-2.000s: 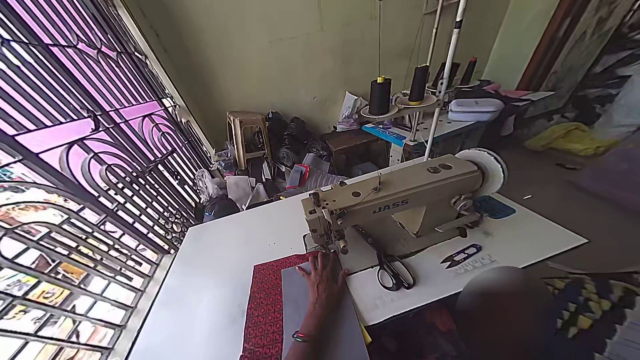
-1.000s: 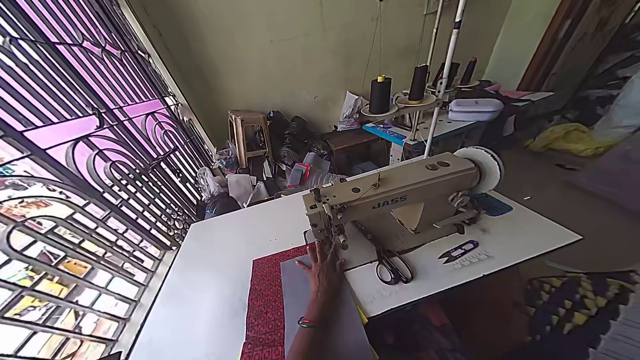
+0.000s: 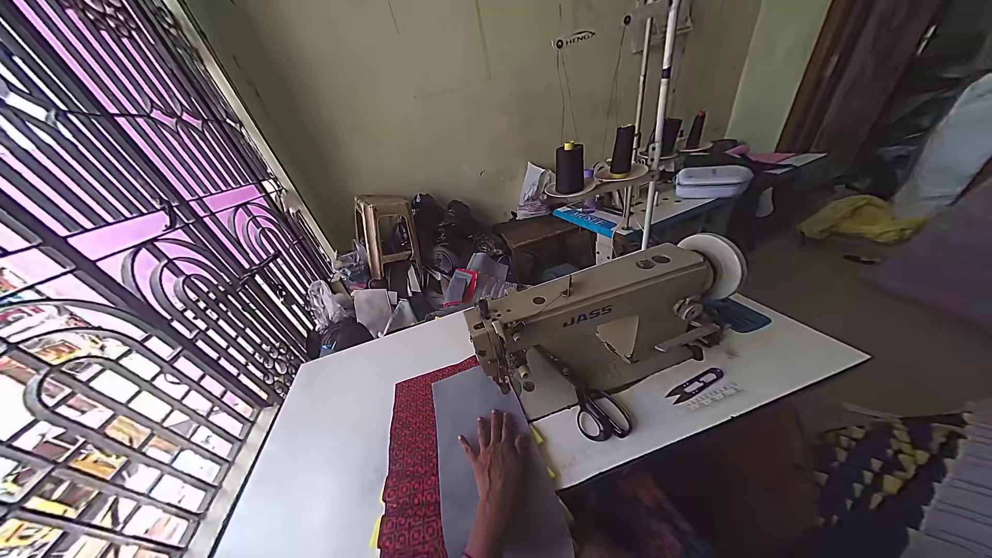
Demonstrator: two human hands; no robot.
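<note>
My left hand (image 3: pixel 496 453) lies palm down with its fingers apart on a grey sheet (image 3: pixel 465 434), below the needle area of the beige sewing machine (image 3: pixel 597 318). Under the sheet is red patterned cloth (image 3: pixel 415 465), showing along the left and top edges; its top end reaches the machine head. Small yellow bits show at the edges of the layers. Black-handled scissors (image 3: pixel 603 415) lean against the machine bed, right of my hand. A dark thread snipper (image 3: pixel 697 384) lies farther right on the white table (image 3: pixel 333 434). My right hand is not in view.
A metal window grille (image 3: pixel 155 256) stands along the left. Behind the table are a stool (image 3: pixel 384 232), black bags (image 3: pixel 457 225) and scraps. Thread cones (image 3: pixel 570 167) stand on a rack beyond the machine. Patterned cloth (image 3: pixel 876 465) is at the lower right.
My left hand has drawn back from beneath the machine head toward the near side, and its fingers are spread on the grey sheet. The view has shifted somewhat.
</note>
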